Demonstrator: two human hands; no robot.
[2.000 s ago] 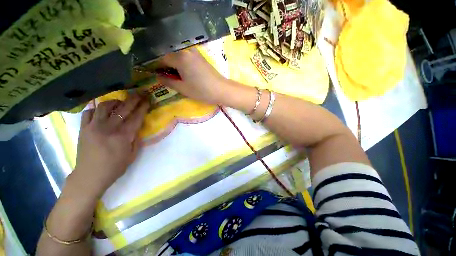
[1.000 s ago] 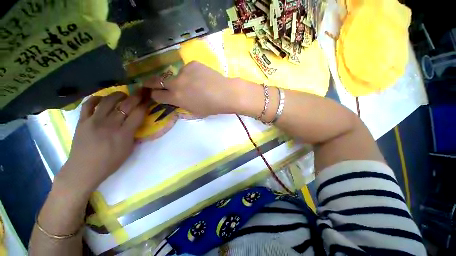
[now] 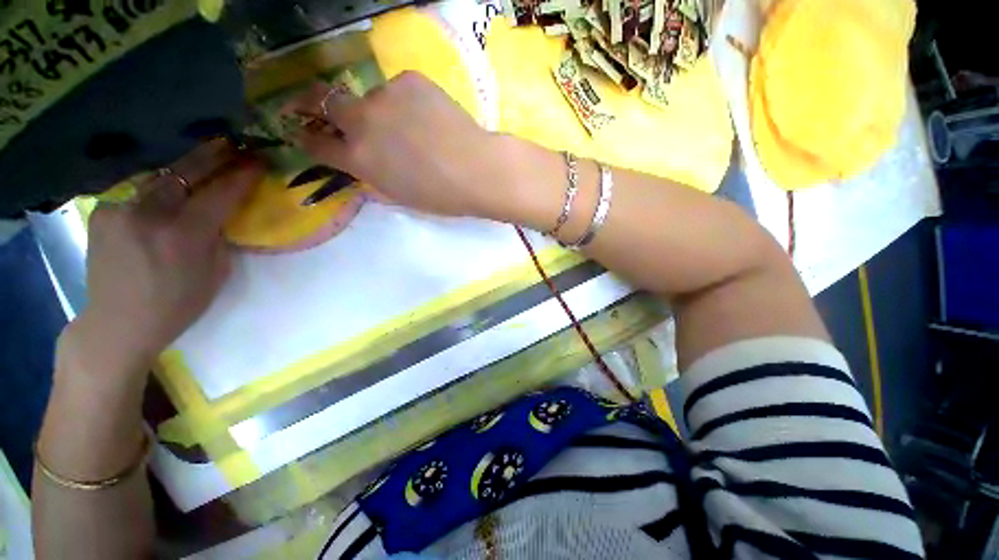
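Note:
A yellow fabric piece (image 3: 287, 214) lies on the white template sheet (image 3: 362, 295), its lobed edge along a pink outline. My left hand (image 3: 164, 235) lies on its left part, fingertips partly hidden at the machine head. My right hand (image 3: 411, 142) is over the frame area and holds thread snips (image 3: 320, 184), dark blades pointing left above the fabric. A small tag-like piece (image 3: 348, 83) shows at its fingers; whether it is gripped is unclear. The snips' dark red cord (image 3: 570, 317) trails down to my lap.
The dark machine head (image 3: 121, 126) with a handwritten tape note (image 3: 82, 49) is at upper left. A label pile (image 3: 624, 44) lies on yellow fabric (image 3: 668, 137) at upper right. Stacked yellow panels (image 3: 827, 93) are farther right. Yellow tape (image 3: 329, 372) borders the sheet.
The template, tape and fabric have shifted left and up in the picture. My right hand has turned; the snips' blades now show over the fabric. The label visible earlier between my hands is hidden.

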